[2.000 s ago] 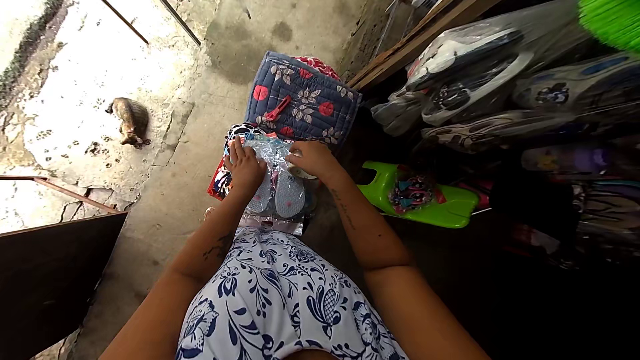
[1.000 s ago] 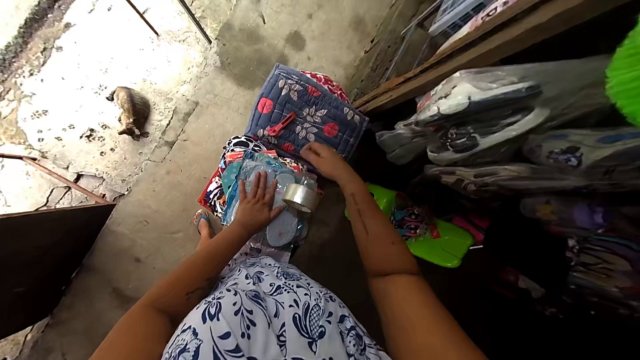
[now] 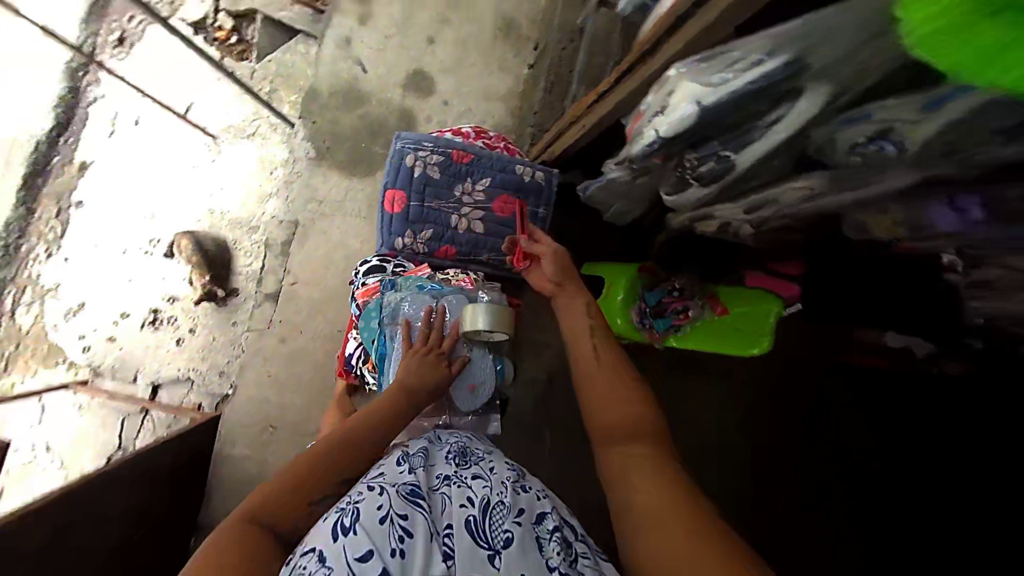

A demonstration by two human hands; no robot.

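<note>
My left hand (image 3: pixel 430 362) rests with spread fingers on a clear plastic package (image 3: pixel 474 386) holding pale blue slipper-like soles, on my lap. Beside its fingertips a roll of clear packing tape (image 3: pixel 488 322) lies on the package. My right hand (image 3: pixel 538 252) grips a red-handled tool (image 3: pixel 521 232), perhaps scissors or a cutter, over a quilted blue floral cloth (image 3: pixel 456 200). Under and beside the package are patterned fabric pieces (image 3: pixel 360 352) in black, white and red.
A bright green plastic stool or seat (image 3: pixel 740 324) with a bagged bundle stands at the right. Plastic-wrapped goods (image 3: pixel 720 120) hang at upper right beside a wooden beam (image 3: pixel 616 80). A cat (image 3: pixel 200 264) is on the concrete floor at left, near a dark panel (image 3: pixel 104 488).
My right hand has moved from the package to the red tool on the quilted cloth and taken hold of it. The tape roll now shows on the package beside my left hand.
</note>
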